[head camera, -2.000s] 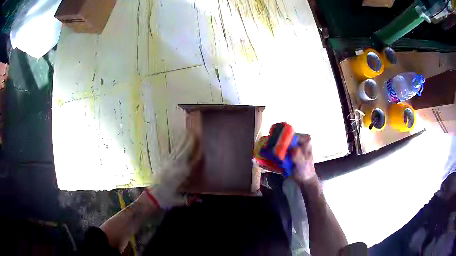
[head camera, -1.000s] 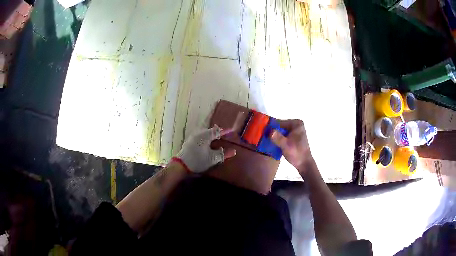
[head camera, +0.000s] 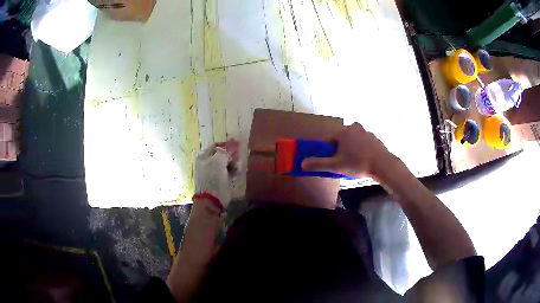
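A brown carton (head camera: 296, 123) lies with its top shut at the worktable's near edge, against my body. My right hand (head camera: 355, 155), bare, grips the blue body of a tape gun (head camera: 286, 157). Its orange-red head rests on the carton's top, left of the middle, over the seam. My left hand (head camera: 214, 171), in a white knitted glove with a red cuff, is at the carton's left side with fingers bent. Whether it touches the carton or holds anything is hard to tell. The tape strip cannot be made out clearly.
The pale, streaked worktable (head camera: 148, 136) has another brown carton (head camera: 127, 8) at its far left. On the right side board are yellow tape rolls (head camera: 497, 131), a grey-white ring (head camera: 460, 97) and a water bottle (head camera: 497, 96). Clear plastic (head camera: 64, 25) hangs at the far left.
The carton has turned straighter and its flaps, open two seconds ago, are shut. The tape gun has moved slightly left over it. My left hand has moved off the top to the left side.
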